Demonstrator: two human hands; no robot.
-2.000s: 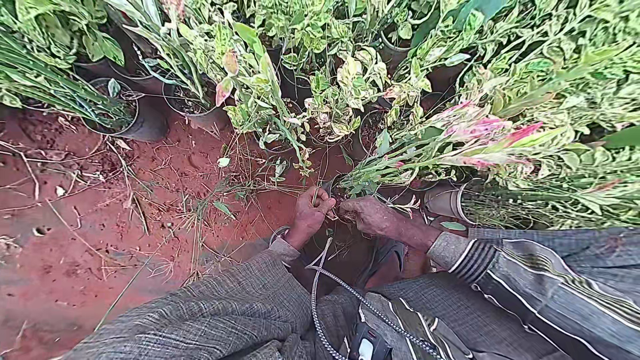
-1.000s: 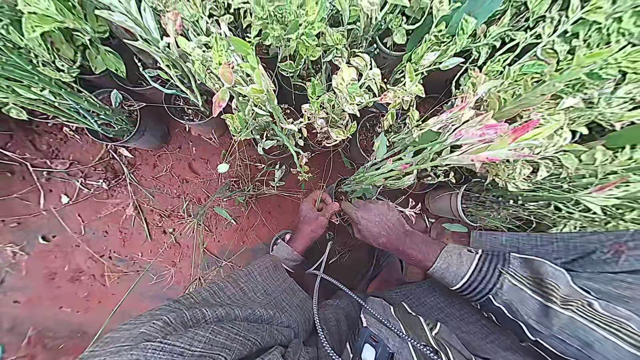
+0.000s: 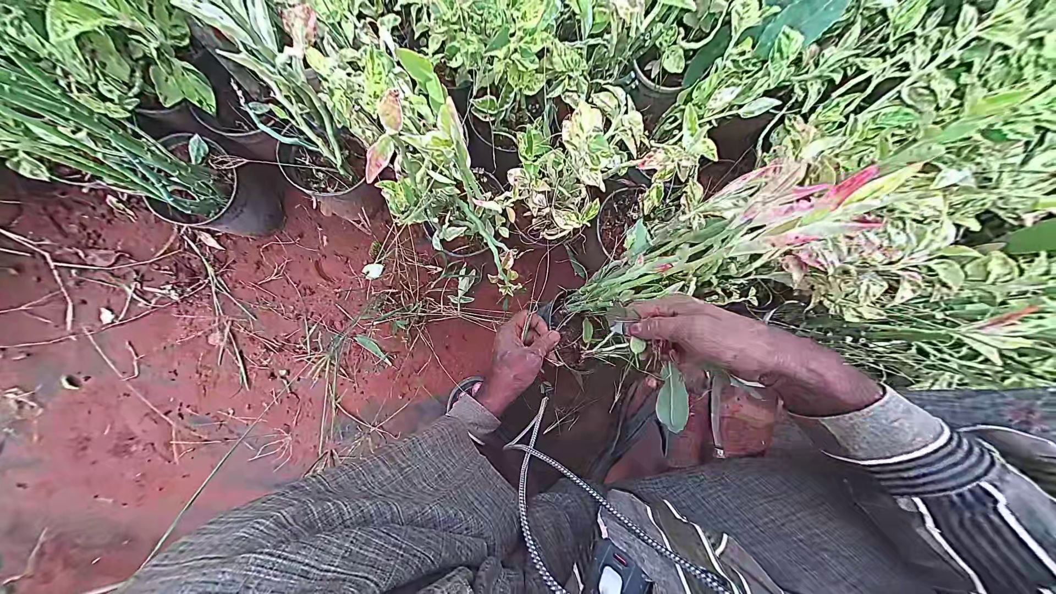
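My left hand is closed at the near rim of a potted plant, with thin stems or grass at its fingertips; exactly what it pinches is too small to tell. To its right, my right hand lies at the base of a leaning plant with pink-tipped leaves. Its fingers are bent around stems and leaves there, and how firmly they hold cannot be seen. A single green leaf hangs below the right palm. The pot under the stems is mostly hidden by foliage and my hands.
Black pots of leafy plants stand in rows across the top and right. Reddish wet soil with dry stems and loose grass lies at left. A braided cord hangs between my arms, above my clothed legs.
My right hand has moved right, away from my left hand, and now sits among the stems. Both hands were close together before. The left hand has stayed near the same pot.
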